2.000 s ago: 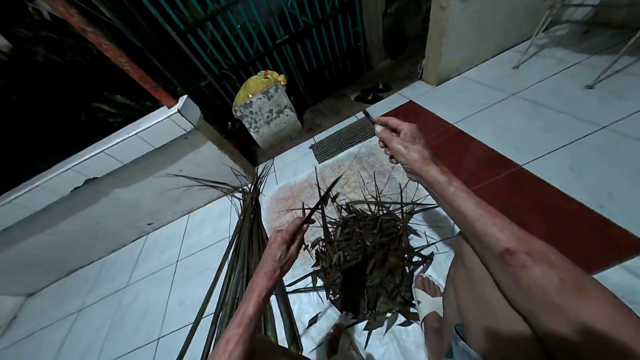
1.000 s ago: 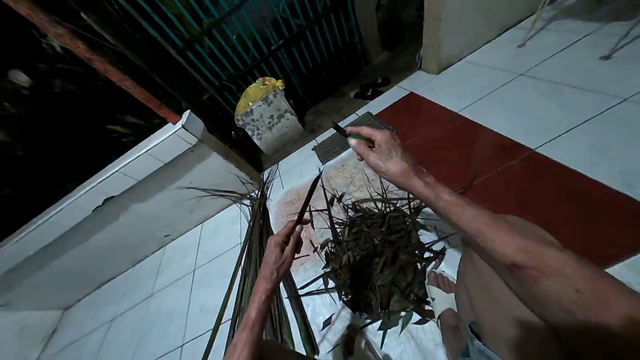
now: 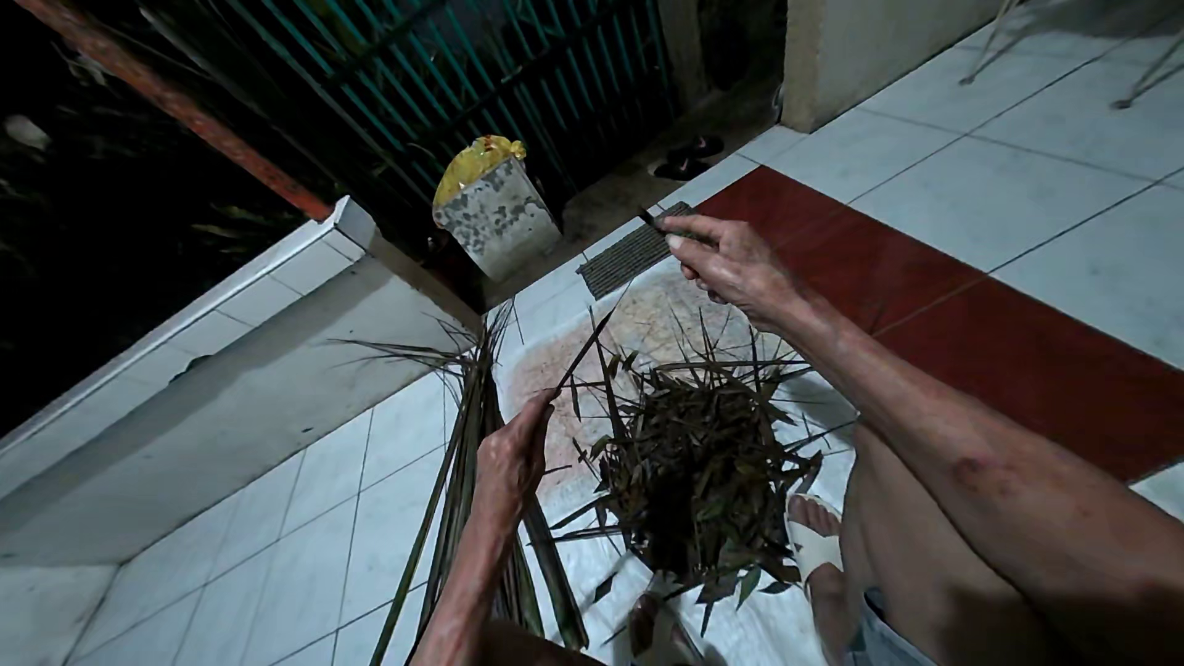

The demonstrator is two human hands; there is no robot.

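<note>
My left hand [image 3: 514, 450] is closed on a narrow dark palm leaf strip [image 3: 586, 347], whose pointed end slants up to the right. My right hand [image 3: 731, 265] grips a small knife [image 3: 651, 219] by its handle, with the dark blade pointing up and left, above and apart from the leaf. Below and between the hands lies a heap of cut leaf pieces [image 3: 708, 453] on a white sheet [image 3: 592, 578]. Beside my left forearm, a bundle of long palm fronds [image 3: 467, 444] lies on the tiles, partly hidden by the arm.
A pale mat [image 3: 684, 314] lies beyond the heap, with a grey ribbed mat [image 3: 634, 250] past it. A speckled bin [image 3: 499, 217] with a yellow bag [image 3: 476, 166] stands by the green gate [image 3: 518, 74]. A low wall [image 3: 231, 370] runs left; dark footwear [image 3: 686, 157] lies near the gate.
The right hand has moved away from its raised position two seconds ago, with the knife still in it. The left hand still holds a leaf strip.
</note>
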